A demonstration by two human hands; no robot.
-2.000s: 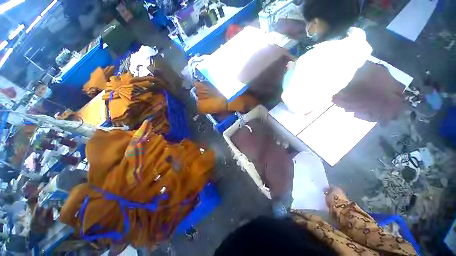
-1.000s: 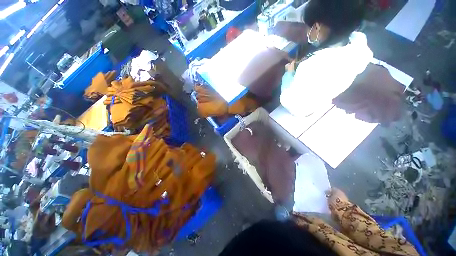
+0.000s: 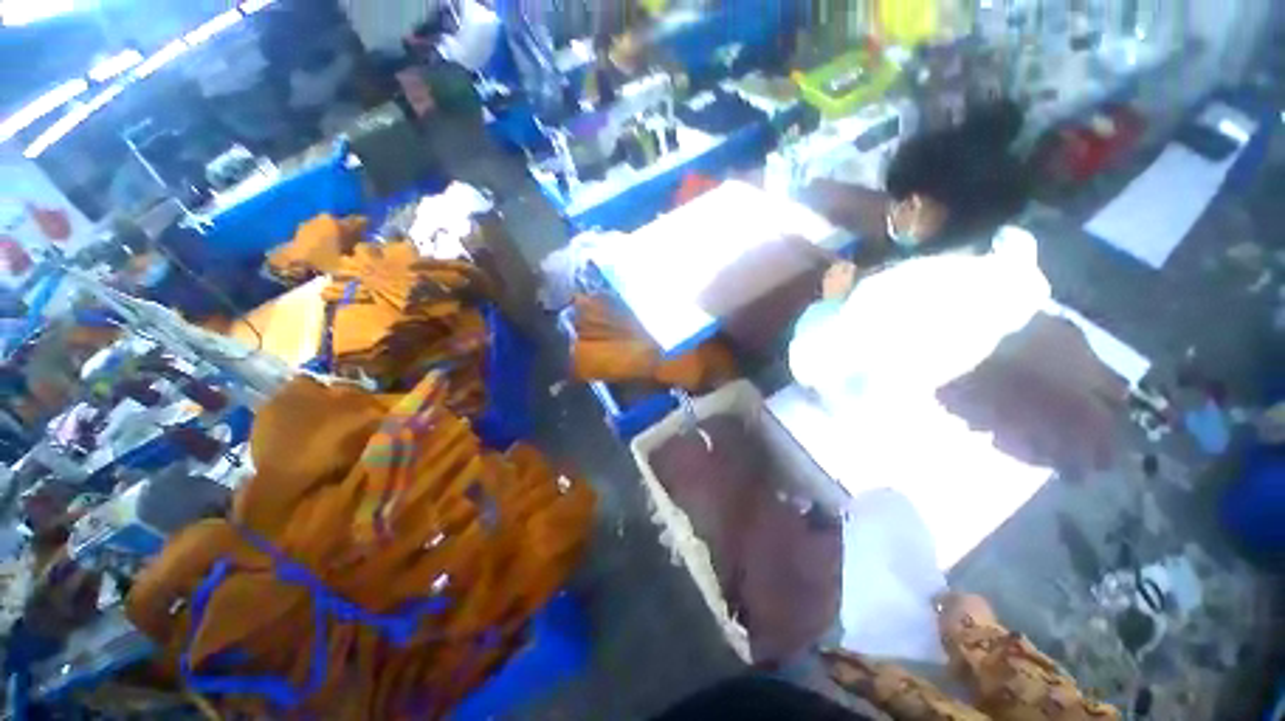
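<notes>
A bright white paper sheet (image 3: 891, 575) shows at the lower right, its writing unreadable. My right hand (image 3: 947, 606), small and blurred at the end of a tan patterned sleeve, is at the sheet's lower right edge and grips it. A second patterned sleeve (image 3: 888, 687) reaches the sheet's bottom edge; no left hand can be made out there. A dark rounded shape covers part of the bottom edge.
Orange-brown cloth heaps (image 3: 409, 521) tied with blue strips lie at left. A pale-rimmed bin (image 3: 705, 592) holds dull brown cloth. A person in white (image 3: 916, 324) sits at a white-topped table (image 3: 677, 254). Scraps (image 3: 1127, 592) litter the floor at right.
The view has shifted, so the sheet, sleeves, bin and seated person appear lower in the picture. More of the sewing stations shows at the top. The grip on the sheet looks the same.
</notes>
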